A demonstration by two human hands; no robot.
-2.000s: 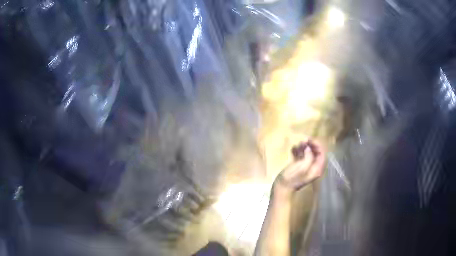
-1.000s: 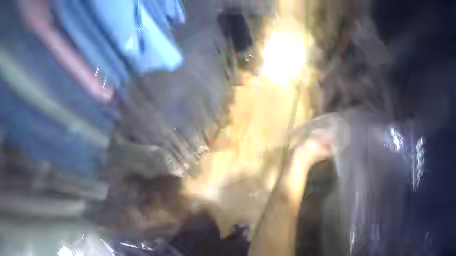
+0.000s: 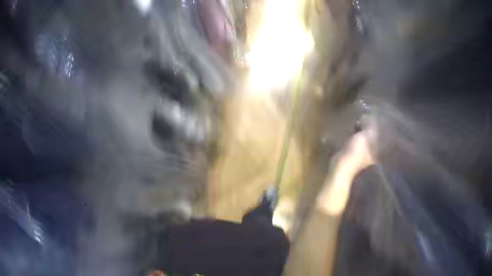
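The picture is heavily blurred. My right hand (image 3: pixel 362 148) is bare and reaches up from the bottom, right of centre. It is against dark hanging garments in shiny clear film (image 3: pixel 426 178). Its fingers are smeared, so whether they grip the film cannot be told. My left hand is not recognisable in the picture. A dark rounded shape (image 3: pixel 232 245), likely my own clothing, fills the bottom centre.
A narrow aisle of pale brown floor (image 3: pixel 248 140) runs up the middle, with a glaring light reflection at its top. A thin pale line crosses the floor. Dark blurred garments (image 3: pixel 48 161) line the left side.
The view has swung, and the blue and pink garments at upper left have gone from there. My right hand was bent and free in the aisle; now it is at the right-hand garments.
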